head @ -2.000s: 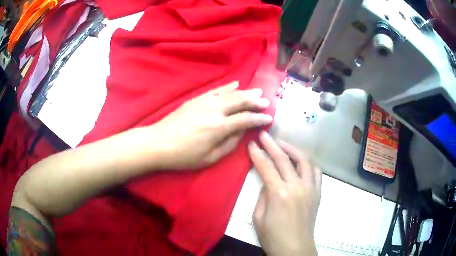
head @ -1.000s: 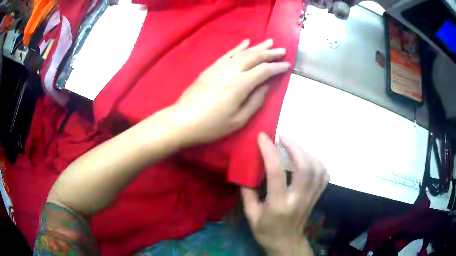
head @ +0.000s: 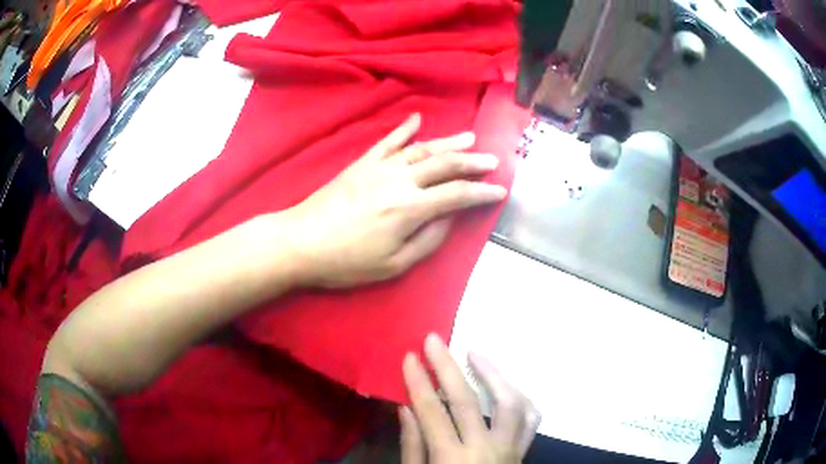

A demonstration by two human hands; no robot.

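A red fabric panel (head: 326, 326) lies over the table, its right edge running up to the needle area of the white sewing machine (head: 725, 82). My left hand (head: 389, 208) lies flat on the panel with fingers spread, fingertips near its right edge. My right hand (head: 466, 412) is at the panel's lower right corner, partly cut off by the bottom of the picture. Its fingers are apart, with fingertips at the cloth edge; whether they touch it is unclear. The needle and presser foot are too blurred to tell.
A smartphone (head: 699, 231) with a lit orange screen lies right of the needle area. Pink-backed red pieces (head: 81, 136) and orange strips (head: 72, 32) are at far left. A dark red heap (head: 199, 417) lies below my left forearm. Scissors-like dark handles (head: 747, 390) are at the right.
Against one second ago, the machine head is back in view and the table sits lower in the picture. My right hand is now lower, near the panel's bottom corner. My left hand stays on the panel.
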